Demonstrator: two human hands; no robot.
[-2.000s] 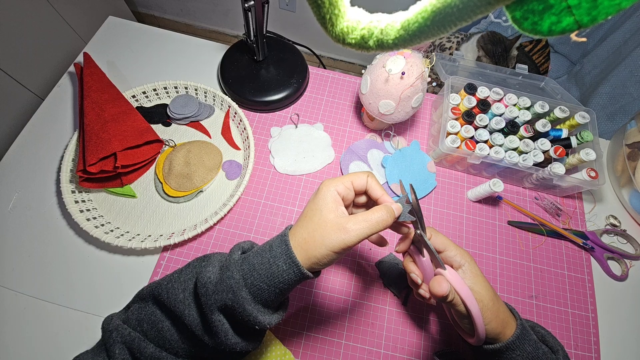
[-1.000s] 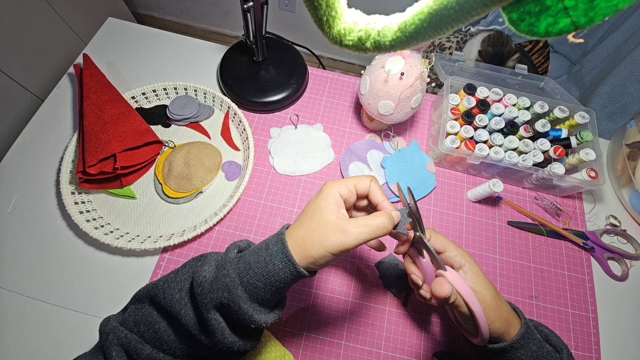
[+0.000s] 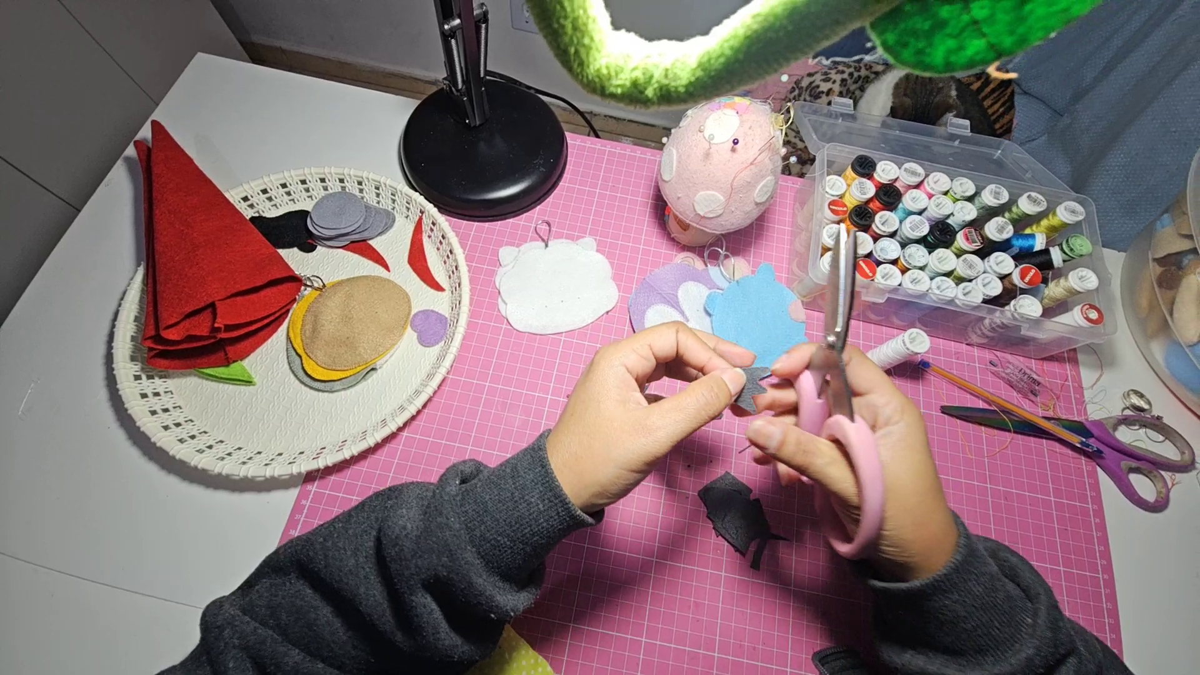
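Between its thumb and fingers, my left hand [image 3: 647,403] pinches a small grey felt piece [image 3: 752,388] over the pink cutting mat [image 3: 619,581]. My right hand [image 3: 867,441] holds pink-handled scissors [image 3: 837,323], whose blades point up and look closed; its fingertips are close to the felt piece, and whether they touch it is unclear. Below the hands, a dark felt scrap [image 3: 738,518] lies on the mat. Beyond them are a blue felt bear-head shape [image 3: 756,314], a lilac felt piece [image 3: 664,296] and white felt shapes [image 3: 558,286].
A white woven tray [image 3: 206,441] at left holds folded red felt [image 3: 202,272] and cut pieces. Behind are a black lamp base [image 3: 484,150] and a pink pincushion [image 3: 720,169]. At right stand a thread box [image 3: 956,244], a white spool [image 3: 900,348], a pencil [image 3: 1003,403] and purple-handled scissors [image 3: 1125,450].
The scissors in my right hand have swung upright, with the blades away from the felt and now together; earlier they were parted beside it. My left hand has stayed nearly in place.
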